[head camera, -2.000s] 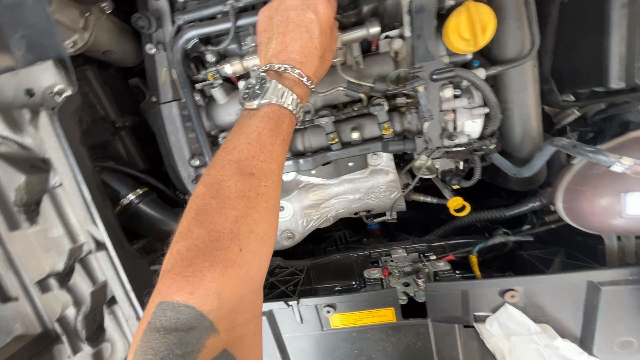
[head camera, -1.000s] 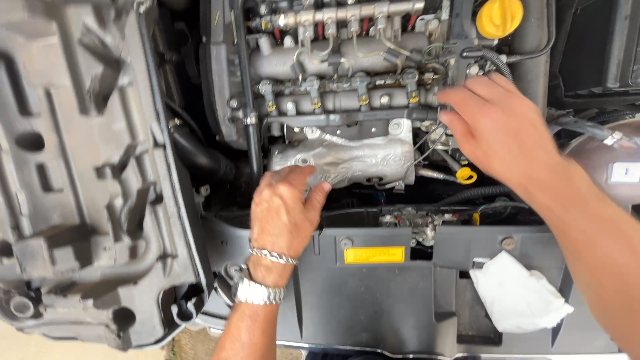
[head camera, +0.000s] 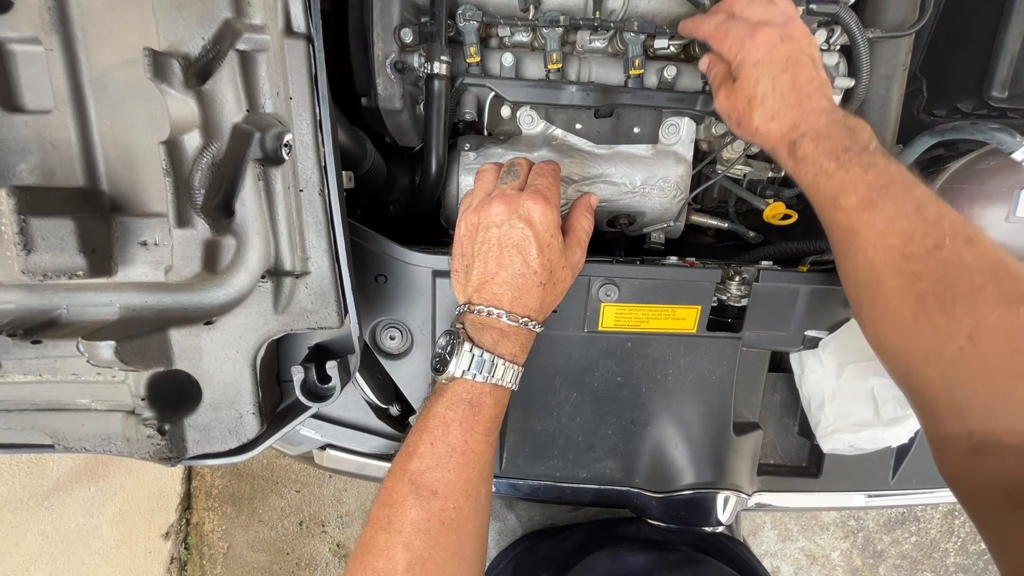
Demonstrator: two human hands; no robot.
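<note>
My left hand [head camera: 516, 232], with a steel watch and a chain bracelet at the wrist, rests on the silver metal heat shield [head camera: 624, 172] at the front of the engine. Its fingers lie over the shield's left part and hold nothing that shows. My right hand [head camera: 764, 76] is over the engine's upper right, by the wiring harness [head camera: 592, 26] and the injector connectors [head camera: 554, 50]. Its fingertips are partly cut off by the top edge, so whether they grip something cannot be told. A dipstick with a yellow ring handle [head camera: 780, 213] is below my right forearm.
A large engine cover [head camera: 104, 320], underside showing, fills the left side. A black front panel [head camera: 624, 400] with a yellow label [head camera: 650, 318] spans the front of the bay. A crumpled white cloth or paper [head camera: 856, 392] lies on its right part. A black hose [head camera: 434, 120] runs beside the shield.
Two seconds ago my left hand was high over the engine; it came down to the heat shield. My right hand, unseen then, came into view and is over the engine's right side. The view has shifted.
</note>
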